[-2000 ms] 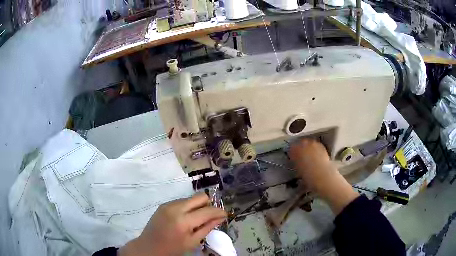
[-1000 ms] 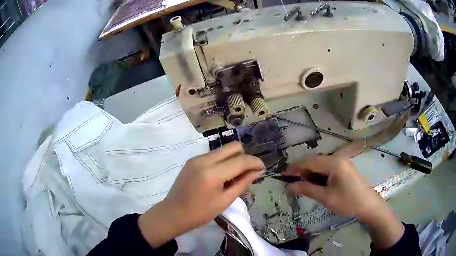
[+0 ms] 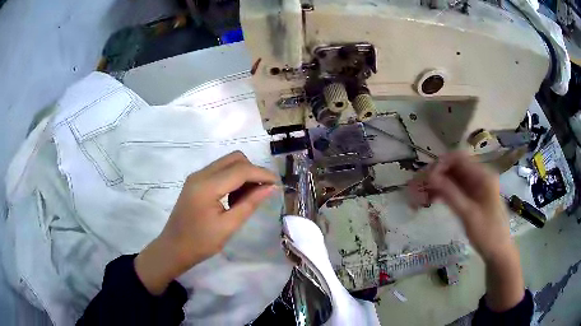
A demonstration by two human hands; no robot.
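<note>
My left hand point(image 3: 213, 207) is left of the folder, thumb and forefinger pinched together on something thin and tiny, too small to name. My right hand point(image 3: 462, 197) is blurred over the right part of the machine bed; I cannot tell whether it holds anything. The cream sewing machine head point(image 3: 401, 57) stands behind, with two ridged tension knobs point(image 3: 336, 97). The shiny metal folder point(image 3: 304, 191) lies in front of the needle area. A smooth white band point(image 3: 312, 245) runs through it. The white denim jacket point(image 3: 191, 156) with dark stitch lines is spread at the left.
A black-and-yellow screwdriver handle point(image 3: 527, 211) lies right of my right hand. A black-and-yellow packet point(image 3: 548, 181) is at the far right. A ruler-like tape point(image 3: 414, 261) runs along the bed's front edge. A bluish-white wall point(image 3: 38, 57) is at the left.
My hands have moved apart, the right hand going right and up. The dark tool seen between them no longer shows clearly. The view has shifted closer to the bed.
</note>
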